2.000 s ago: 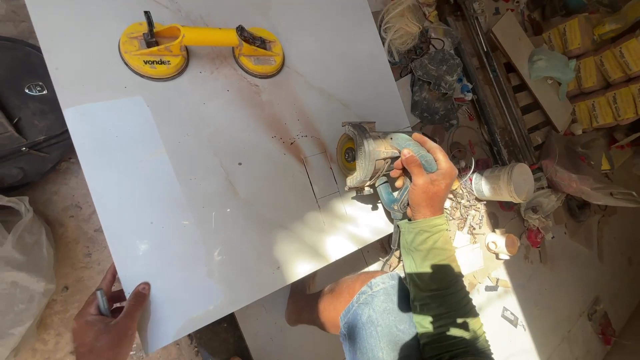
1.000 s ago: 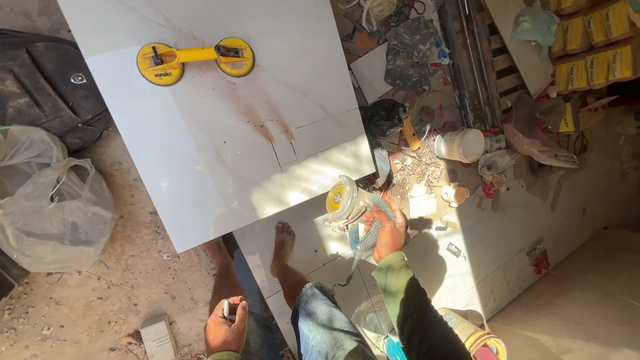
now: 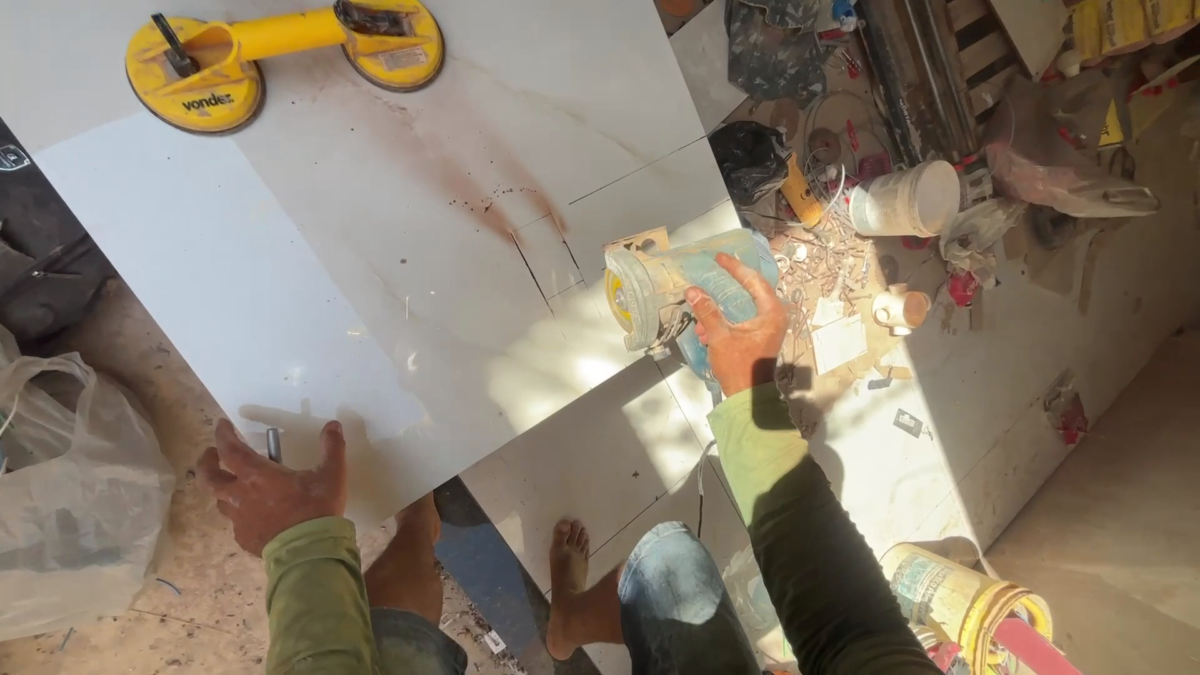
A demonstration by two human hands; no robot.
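Observation:
My right hand (image 3: 745, 328) grips the teal body of a handheld tile cutter (image 3: 670, 281) with a yellow disc. The cutter is over the right front edge of a large pale tile (image 3: 375, 253). At the tile's lower left edge, my left hand (image 3: 281, 483) has a small dark cylindrical thing, perhaps a marker (image 3: 274, 444), between its spread fingers. A yellow double suction-cup lifter (image 3: 291, 36) lies on the tile at the upper left. Thin dark lines forming a narrow rectangle and a reddish-brown dust smear mark the tile near the cutter.
On the right are small debris, a white bucket (image 3: 905, 200), a beige pipe fitting (image 3: 900, 309) and a black bag (image 3: 748, 161). A yellow-rimmed bucket (image 3: 970, 600) stands lower right. A clear plastic bag (image 3: 75, 497) lies at left. My bare foot (image 3: 568, 562) rests on floor tiles.
My left hand has moved from near my legs to the tile's lower left edge. The cutter, in front of the tile a second ago, is now over its edge.

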